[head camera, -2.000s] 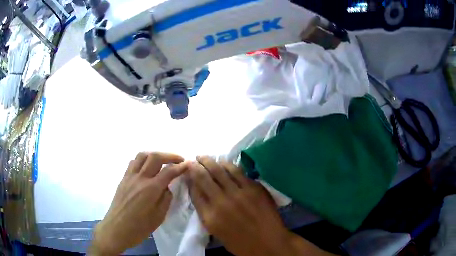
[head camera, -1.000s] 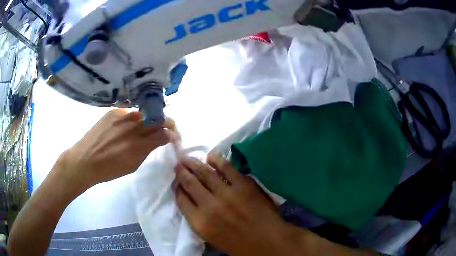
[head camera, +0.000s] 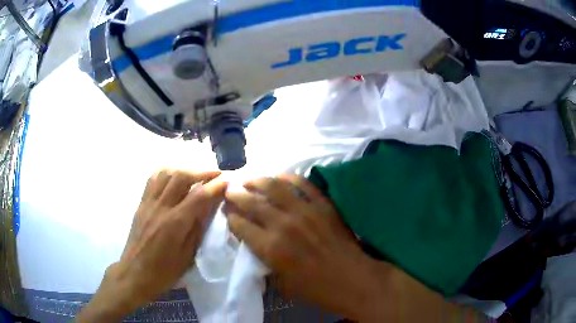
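Note:
The white fabric lies under and between my hands and hangs over the table's front edge. My left hand pinches its folded edge between thumb and fingertips, just in front of the dark grey cylinder on the sewing machine head. My right hand holds the same edge close beside, fingertips nearly touching the left ones. The green panel is spread right of my right hand. A small bit of red panel shows below the machine arm. The needle area is washed out by glare.
Shears with black handles lie at the right, by grey cloth. The control panel is at the top right. A printed ruler runs along the table's front edge. Plastic-wrapped material stands at the far left.
My left hand has come back from beside the grey cylinder to the fabric edge near my right hand. The view has shifted, so the machine head sits further right and lower.

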